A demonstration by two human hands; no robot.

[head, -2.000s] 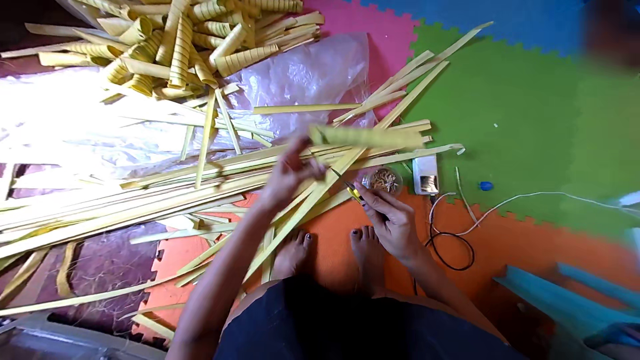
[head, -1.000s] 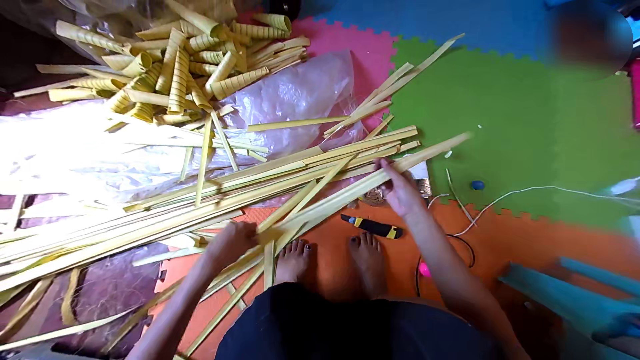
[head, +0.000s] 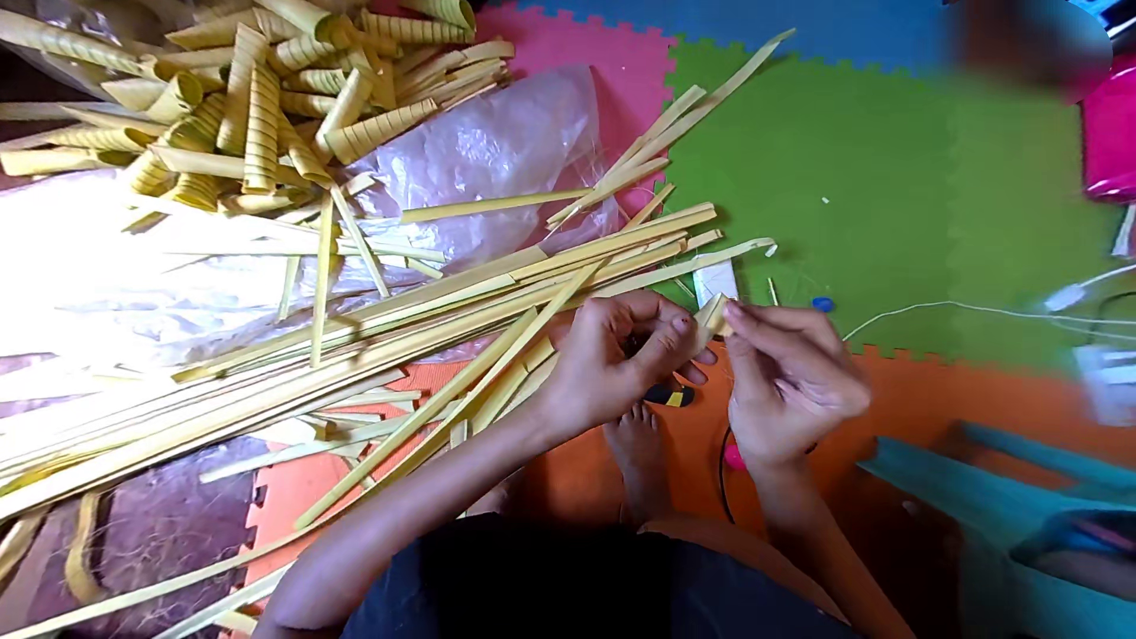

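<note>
My right hand (head: 790, 377) pinches the folded end of a pale yellow palm-leaf strip (head: 710, 324) between thumb and fingertips. My left hand (head: 626, 355) is closed around the same strip just to the left, thumb beside the fold. Long palm-leaf strips (head: 373, 342) lie in a bundle to the left, running toward the lower left. Part of a black and yellow utility knife (head: 672, 396) shows on the mat below my left hand. Coiled palm-leaf cones (head: 262, 124) are heaped at the upper left.
Clear plastic sheeting (head: 497, 151) lies under the strips and cones. A white box (head: 715, 282), a blue cap (head: 823, 304) and a white cable (head: 941, 304) rest on the foam mat (head: 816, 160). A teal plastic object (head: 994, 497) stands at the lower right. My bare foot (head: 637, 444) is below the hands.
A coiled piece was by my left hand and the knife in my right; a second later the knife lay on the mat and both hands held a long strip. Now my hands are together at its folded end.
</note>
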